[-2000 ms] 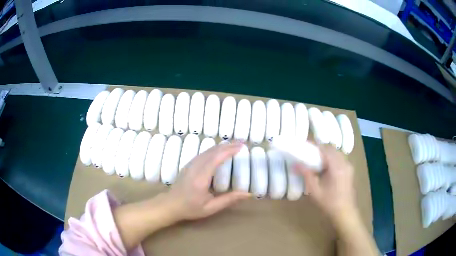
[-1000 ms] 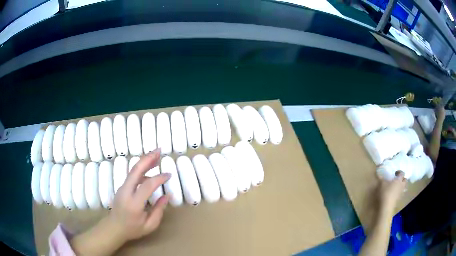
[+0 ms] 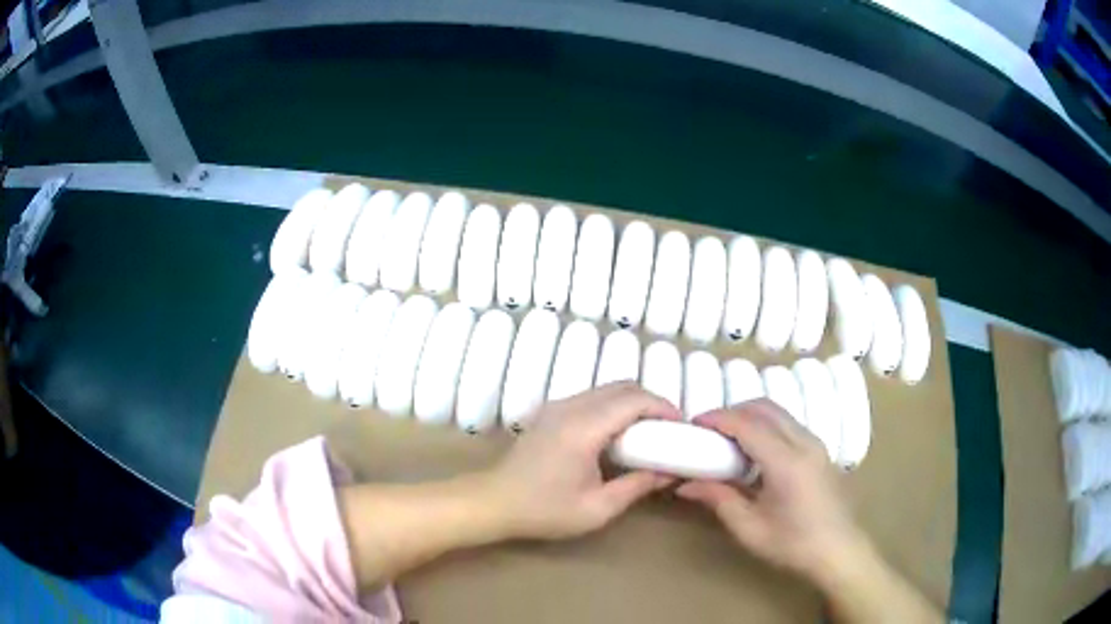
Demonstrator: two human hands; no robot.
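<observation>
A white plastic unit (image 3: 680,450) lies sideways between my two hands, above the near part of the cardboard sheet (image 3: 585,583). My left hand (image 3: 567,461) grips its left end and my right hand (image 3: 780,482) grips its right end. Beyond my hands, white units stand close together in two rows, a far row (image 3: 592,268) and a near row (image 3: 441,360). Several show a small dark spot at the near end. My hands partly hide the middle of the near row.
A second cardboard sheet (image 3: 1033,488) at the far right holds bunched white units (image 3: 1082,453). Pale metal edging (image 3: 250,184) runs behind the board, with a metal post (image 3: 144,92) at the upper left. A thin greyish item (image 3: 32,244) lies at the left edge.
The view has swung back from the right. My right hand has come from the second sheet's units to a white unit over the first board, and my left hand has closed on it too.
</observation>
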